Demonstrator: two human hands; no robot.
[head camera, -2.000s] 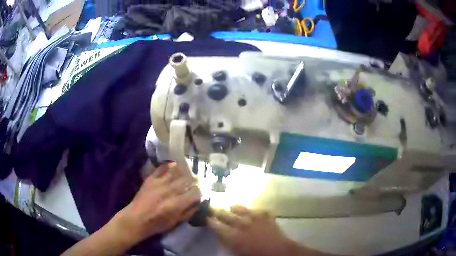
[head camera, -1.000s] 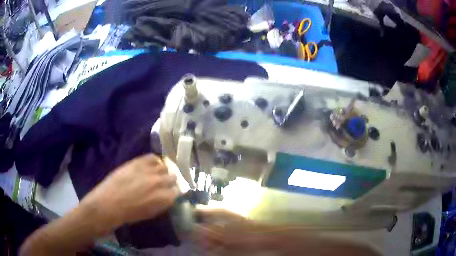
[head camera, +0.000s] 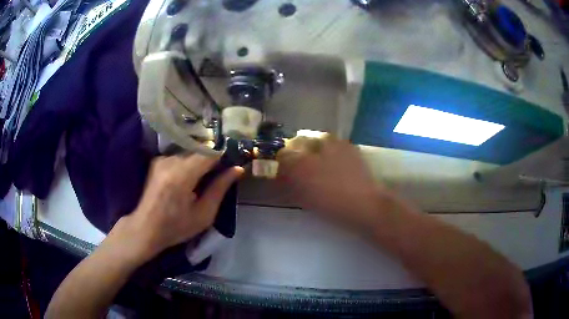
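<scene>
The cream sewing machine (head camera: 312, 31) fills the top of the view, with its presser foot and needle area (head camera: 265, 146) low at the left end. A dark purple garment (head camera: 103, 118) lies left of the machine and runs under my left hand. My left hand (head camera: 181, 193) pinches a dark edge of it just in front of the presser foot. A small pale piece (head camera: 206, 246) shows below that hand. My right hand (head camera: 324, 171) is blurred beside the needle area on the right; its fingertips are unclear, and I cannot tell if it holds anything.
The teal panel with a lit white display (head camera: 449, 124) is on the machine's right. Pale striped pieces (head camera: 28, 59) are stacked at the upper left. The white table's front edge (head camera: 249, 293) curves across the bottom. A blue knob (head camera: 508, 25) is at the upper right.
The view has moved closer to the needle area. My left hand now pinches fabric at the presser foot. My right hand has moved from below the needle to its right side.
</scene>
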